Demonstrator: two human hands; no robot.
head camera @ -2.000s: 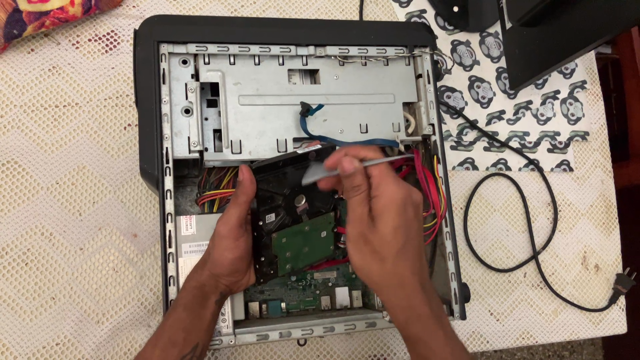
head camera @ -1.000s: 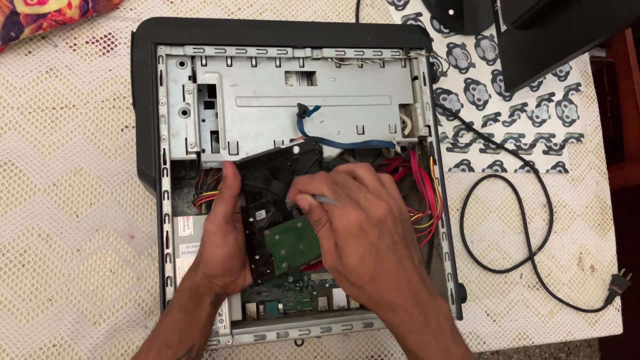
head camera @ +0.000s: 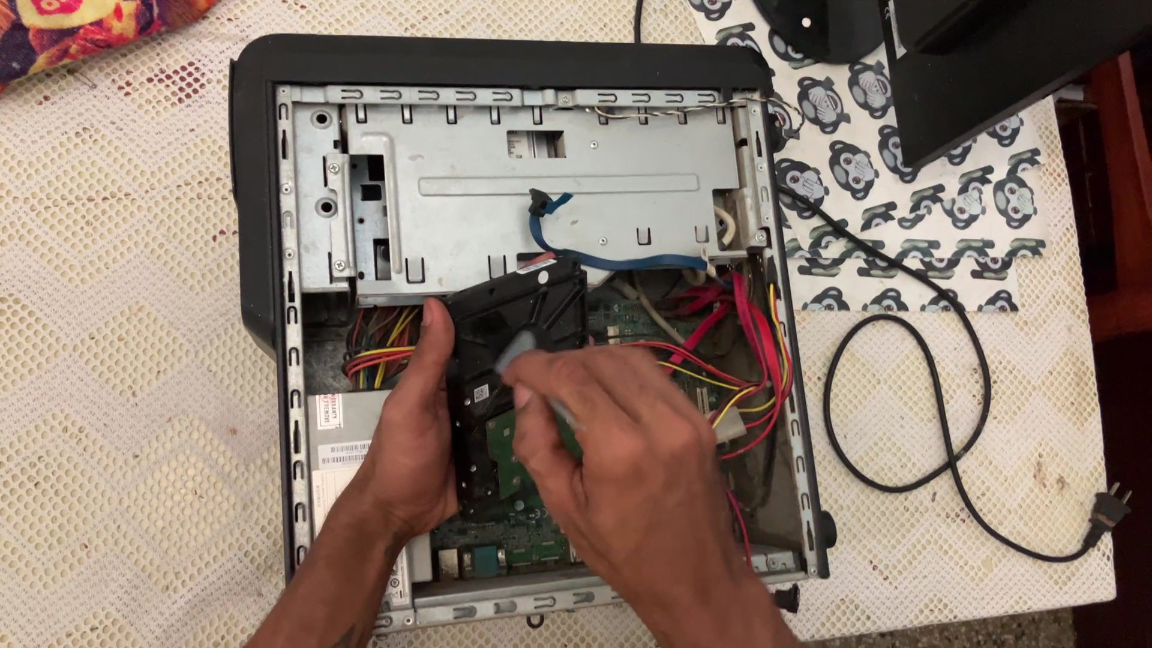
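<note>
A hard disk drive (head camera: pixel 517 315), black with a green circuit board, is tilted over the inside of an opened desktop computer case (head camera: pixel 504 63). My left hand (head camera: pixel 414 432) grips the drive along its left edge, thumb on top. My right hand (head camera: pixel 621 441) is over the drive's right side and pinches a small grey tool (head camera: pixel 517 346), blurred, its tip near the drive's black face; I cannot tell its kind. The fingers hide part of the circuit board. Above the drive, a blue SATA cable (head camera: pixel 621 263) with a black connector lies across the metal drive bay.
Red, yellow and black power wires (head camera: pixel 742 360) run inside the case on the right. A power supply (head camera: pixel 337 432) sits at lower left, a motherboard (head camera: pixel 504 531) below. On the lace-covered table are a black power cord (head camera: pixel 940 423), a patterned sheet (head camera: pixel 846 171) and a monitor (head camera: pixel 990 72).
Between the frames my right hand has shifted over the drive with the small grey tool. My left hand keeps its hold on the drive, whose tilt has changed slightly.
</note>
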